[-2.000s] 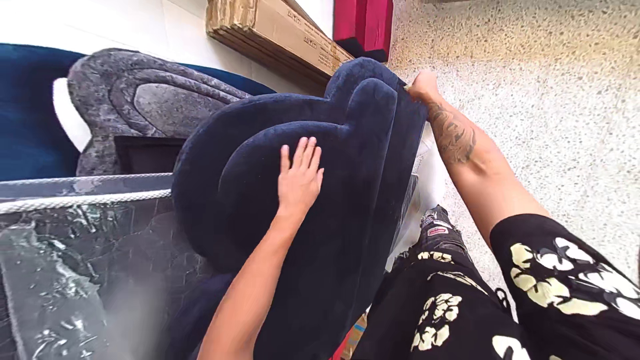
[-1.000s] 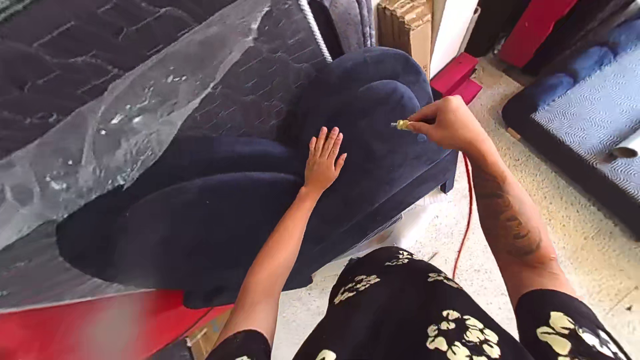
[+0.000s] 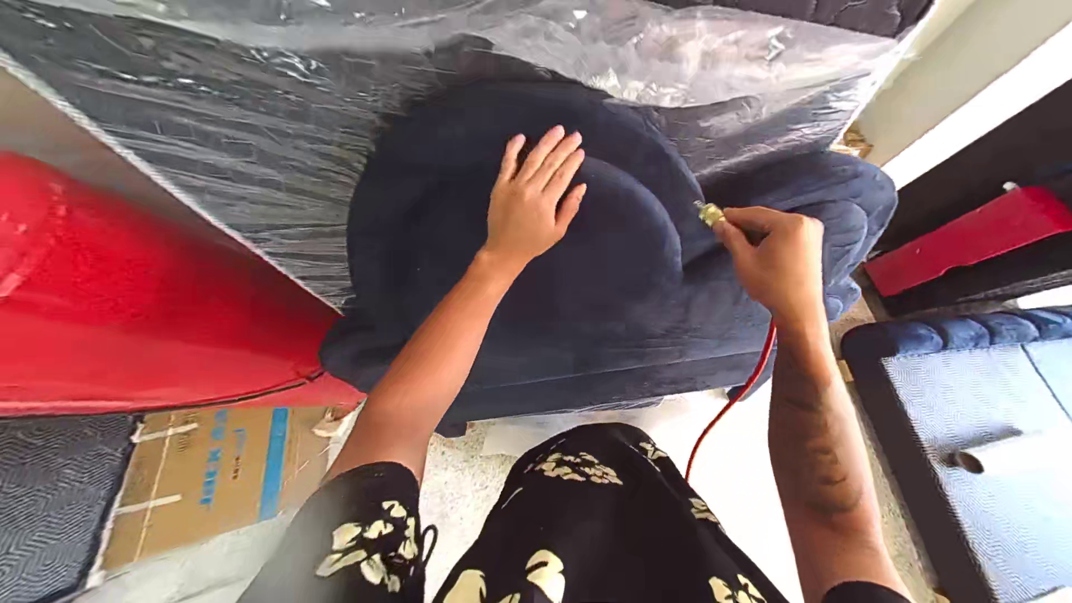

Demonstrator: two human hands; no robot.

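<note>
A dark blue upholstered headboard (image 3: pixel 519 310) with rounded, padded lobes lies in front of me, against a plastic-wrapped mattress. My left hand (image 3: pixel 534 197) rests flat on its fabric near the middle, fingers extended. In my right hand (image 3: pixel 775 255) is a brass air hose fitting (image 3: pixel 711 214), pinched between thumb and fingers, its thin metal tip pointing up and left over the headboard's right part. A red hose (image 3: pixel 730 410) hangs down below that hand. Whether the tip touches the fabric, I cannot tell.
Behind the headboard stands the mattress in clear plastic (image 3: pixel 276 159). A red upholstered piece (image 3: pixel 134 301) is at the left, above a cardboard box (image 3: pixel 201 469). On the right are a blue bed base (image 3: pixel 904 419) and a red block (image 3: pixel 971 239). Pale floor (image 3: pixel 469 494) shows around my legs.
The view has turned strongly. Two seconds ago my right hand was at the headboard's far edge; now it holds the fitting over the padded face. My left hand remains flat on the fabric.
</note>
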